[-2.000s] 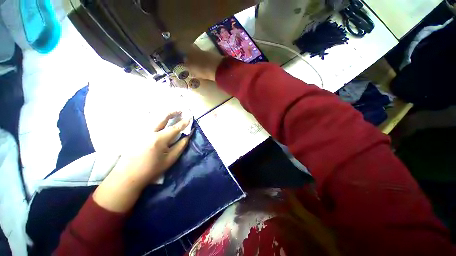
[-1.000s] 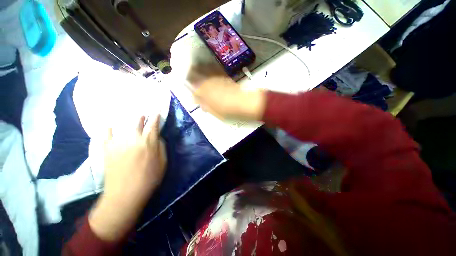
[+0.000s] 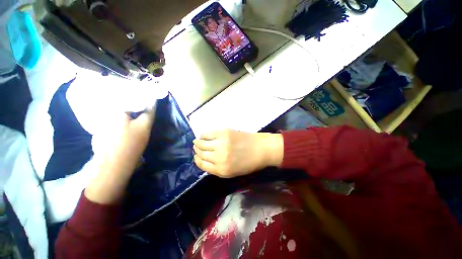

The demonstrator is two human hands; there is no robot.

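The navy shell fabric [image 3: 167, 136] lies from the needle area down over the table edge, with a pale lining side [image 3: 101, 109] glaring in the lamp light at its left. The sewing machine head [image 3: 109, 35] stands at the top left, with a bright spot at the needle. My left hand [image 3: 129, 136] is on the garment just below the needle, its fingers partly lost in glare and blur. My right hand [image 3: 218, 153] has its fingers closed on the right edge of the navy fabric, near the table's front edge.
A lit smartphone [image 3: 224, 36] lies right of the machine, with a white cable [image 3: 304, 48]. Dark strips [image 3: 318, 19] and black-handled scissors [image 3: 360, 4] lie at the top right. An open wooden drawer [image 3: 405, 109] holds cut pieces. A cyan object [image 3: 24, 40] is top left.
My right hand has moved from the machine area down to the navy fabric's edge and taken hold of it. My left hand has shifted slightly up toward the needle. The view has shifted a little.
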